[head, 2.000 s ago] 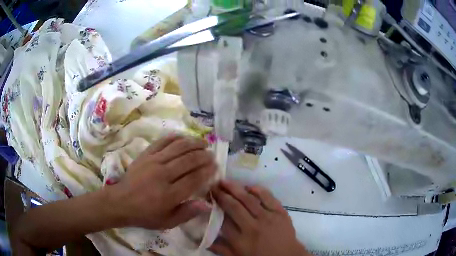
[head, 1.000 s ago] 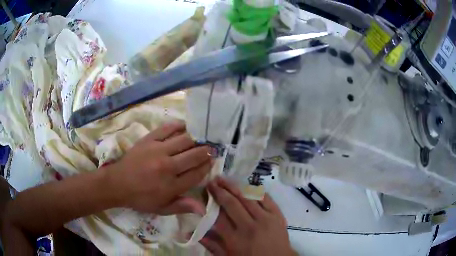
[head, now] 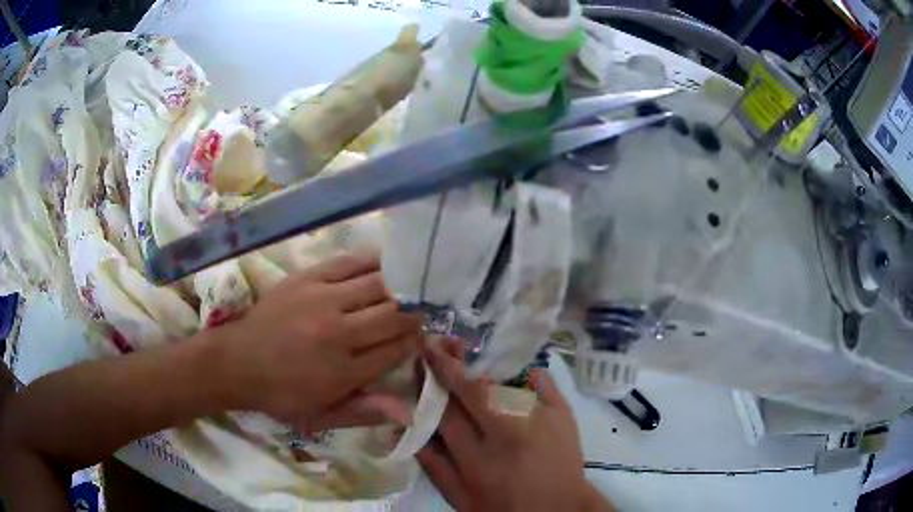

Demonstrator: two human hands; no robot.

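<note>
Cream floral cloth (head: 150,190) lies in a heap left of the sewing machine head (head: 661,240) and passes under my hands. My left hand (head: 320,345) lies flat on the cloth, its fingertips at the needle area (head: 440,322), which is mostly hidden. My right hand (head: 511,440) is just right of it, with index finger and thumb at a narrow cream strip (head: 428,410). The strip loops down between both hands. A small cream block (head: 512,400) shows between the right hand's fingers.
Large metal tweezers (head: 400,180) lie across the machine head by a green-wrapped thread cone (head: 529,55). A rolled beige cloth (head: 350,100) is behind left. Black snips (head: 639,410) lie partly hidden right of the needle. A yellow-labelled bottle (head: 781,105) and control panel (head: 889,120) are upper right.
The view has shifted, so the machine head sits lower and further right and covers more of the snips. Both hands stay by the needle; the right hand's fingers have moved up around the cream block.
</note>
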